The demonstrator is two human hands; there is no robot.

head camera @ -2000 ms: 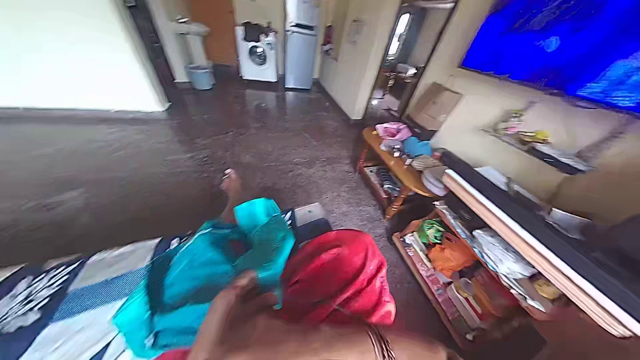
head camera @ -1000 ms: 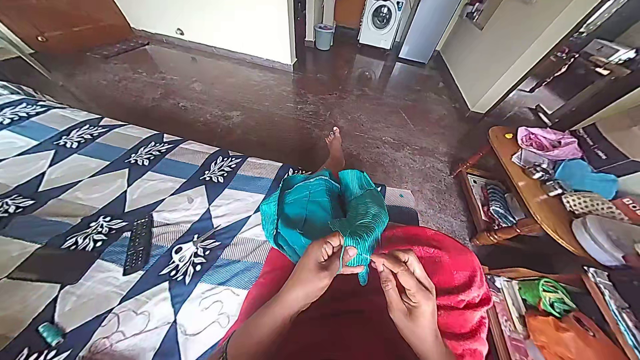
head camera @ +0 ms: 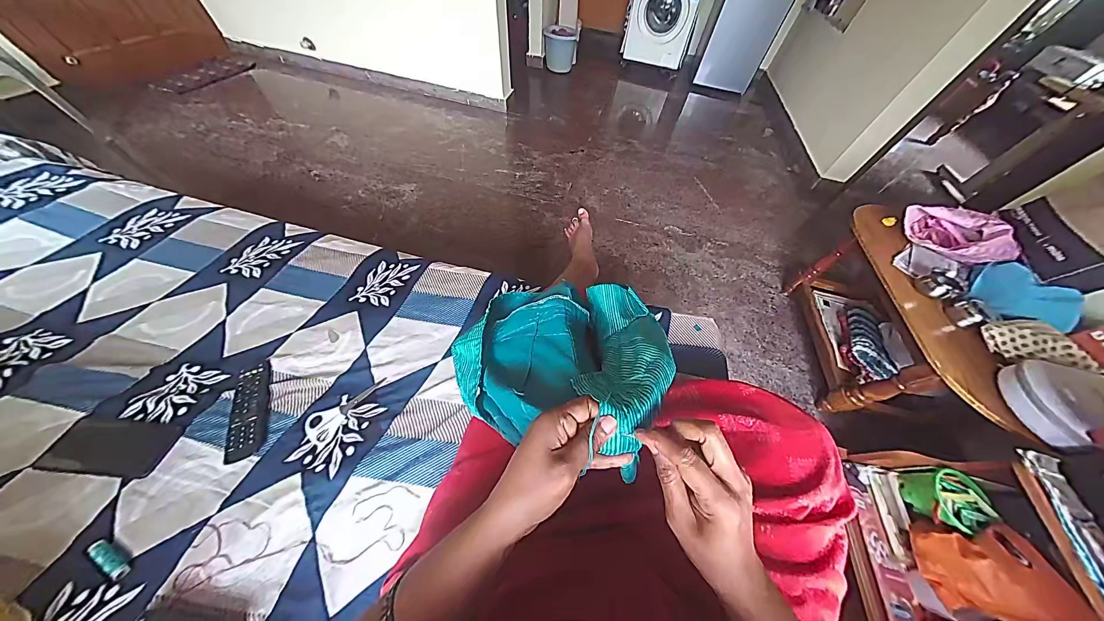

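A teal striped cloth (head camera: 539, 345) lies bunched over my lap, which is covered by red fabric (head camera: 759, 431). My left hand (head camera: 561, 448) pinches a folded edge of the cloth between thumb and fingers, with a thin teal thread hanging beside the thumb. Close by on the right, the thumb and fingertips of my right hand (head camera: 699, 474) are pinched together at the cloth's edge; whatever they hold is too small to make out. On the bedspread to the left rest a spool of teal thread (head camera: 109, 559) and white-handled scissors (head camera: 328, 428).
A black remote control (head camera: 248, 410) and a dark flat object (head camera: 103, 447) lie on the patterned bedspread (head camera: 276, 336). Loose thread curls near the spool. To the right stand a wooden table (head camera: 914, 319) with cloths on it and a low shelf holding an orange bag (head camera: 992, 565).
Two seconds ago one hand lay across the lap; since then both hands have come together at the cloth's edge. The view has turned left and down. Over the last second the hands have barely moved.
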